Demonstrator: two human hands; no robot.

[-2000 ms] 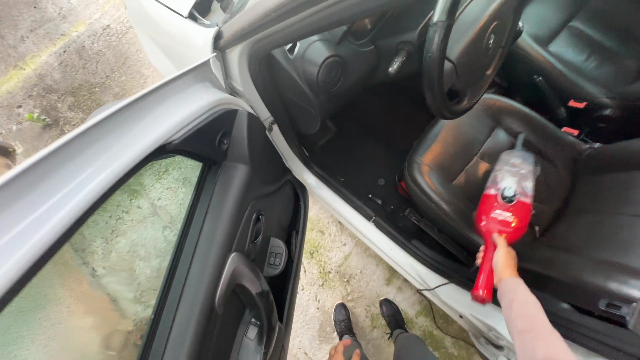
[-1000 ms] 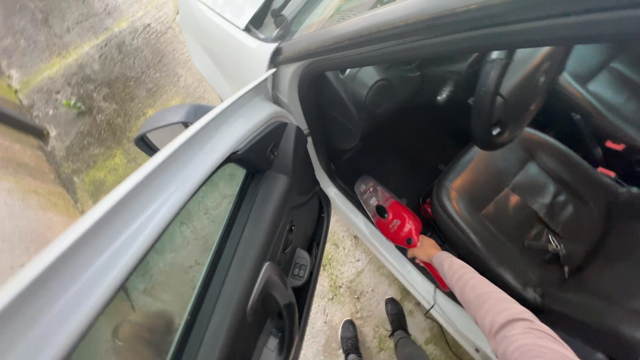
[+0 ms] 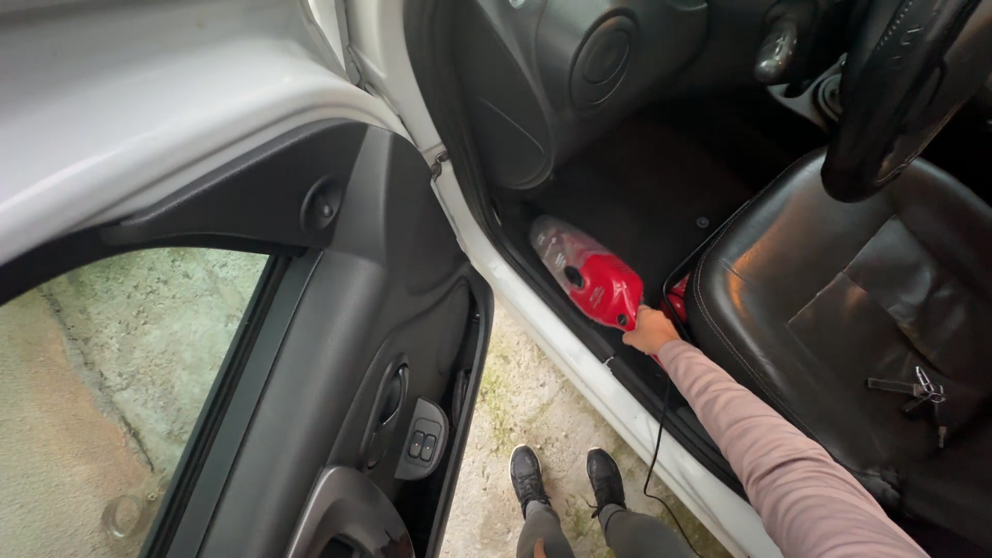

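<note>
My right hand [image 3: 651, 332], at the end of a pink sleeve, is closed around the handle of a red handheld vacuum cleaner [image 3: 608, 293]. Its clear front part points up and left over the dark footwell floor [image 3: 659, 174], just inside the door sill. A black power cord [image 3: 657, 457] hangs from the handle across the sill. Of my left hand, only a small bit of skin [image 3: 540, 549] shows at the bottom edge, in front of my leg; its fingers cannot be made out.
The open car door [image 3: 310, 325] stands on the left, and the white sill [image 3: 573, 364] runs diagonally. A black leather seat [image 3: 837, 310] with keys [image 3: 922, 391] on it is at the right, below the steering wheel [image 3: 891, 101]. My shoes [image 3: 527, 473] stand on the concrete.
The vacuum cleaner, held over the seat two seconds ago, went down into the footwell in my right hand and remains there. Keys on the seat are now in sight. The view has moved closer.
</note>
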